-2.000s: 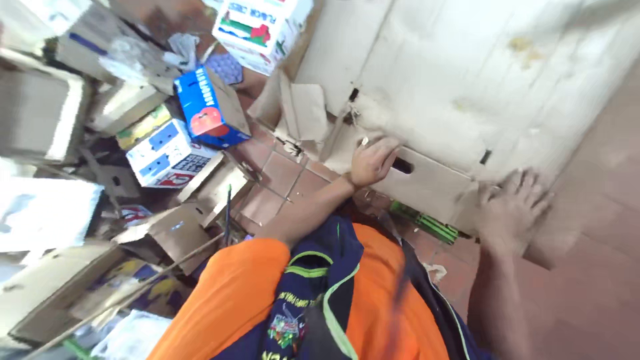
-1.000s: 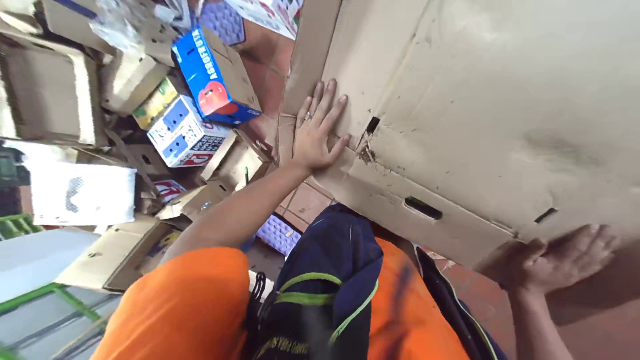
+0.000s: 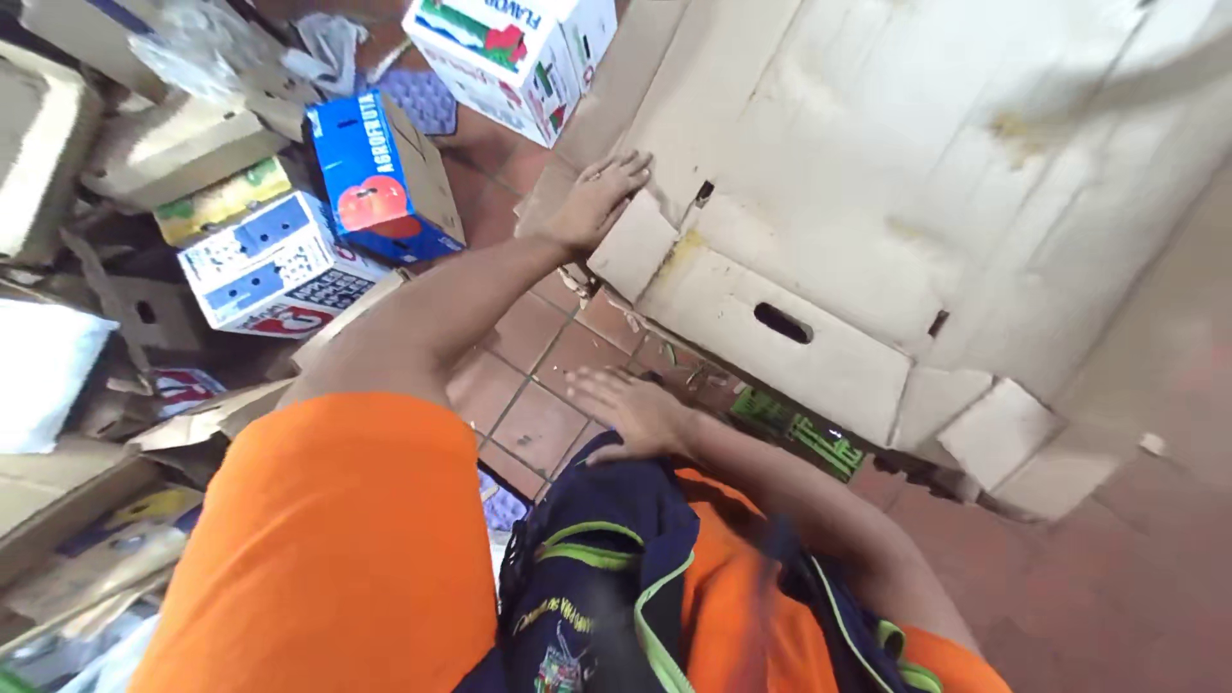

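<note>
Large flattened cardboard [image 3: 866, 192] with slots and an oval hand hole lies stacked in front of me on the right. My left hand [image 3: 599, 202] rests with its fingers on the left edge of the cardboard, beside a folded flap. My right hand [image 3: 635, 409] is over the tiled floor near my body, below the cardboard's front edge, fingers spread and holding nothing. Under that front edge a green plastic crate [image 3: 799, 433] partly shows; the rest of it is hidden.
At the left lie a blue fruit box [image 3: 375, 183], a white apple box [image 3: 279, 265], a clear plastic bag [image 3: 207, 58] and several open cardboard trays. Another white printed box [image 3: 515, 63] stands at the top. Purple molded trays [image 3: 419, 101] lie on the floor behind the blue box.
My right hand has left the cardboard's right side and come in toward my body. The cardboard's upper face now shows yellowish stains and folded flaps at its front corners, unlike one second ago.
</note>
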